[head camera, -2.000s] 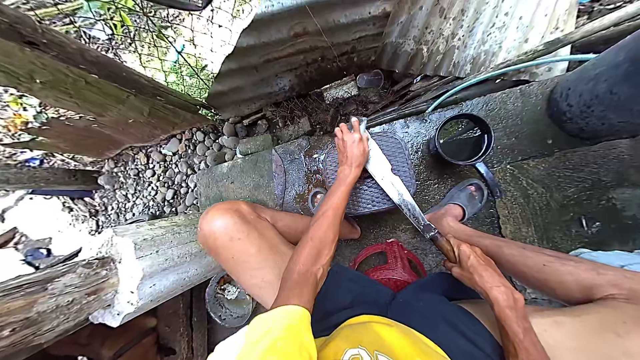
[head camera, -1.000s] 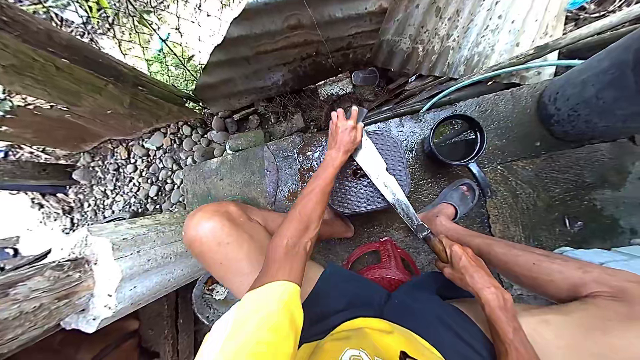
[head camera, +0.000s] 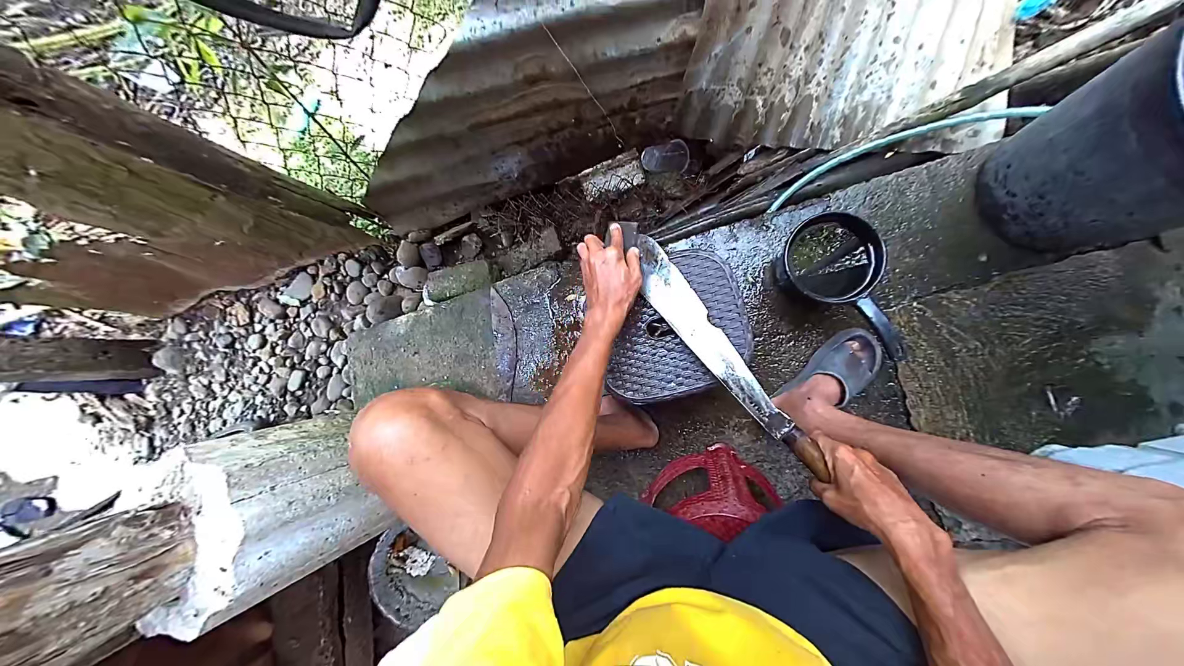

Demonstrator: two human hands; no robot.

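Note:
My right hand is closed around the wooden handle of a large machete. Its broad wet blade slants up and left over a grey woven-pattern plastic stool top. At the blade's far end, my left hand grips a small dark grey block, which looks like a sharpening stone, against or right beside the blade's edge. Part of the block is hidden under the fingers. Below the blade, between the legs, shows a red plastic stool.
A black dipper holding water stands right of the stool top, by a sandalled foot. Farther right is a dark bucket near a pale green hose. Corrugated metal sheets edge the far side; pebbles lie left.
My left hand with the block stays at the blade's far end, shifting only a little along it. My right hand keeps hold of the handle throughout.

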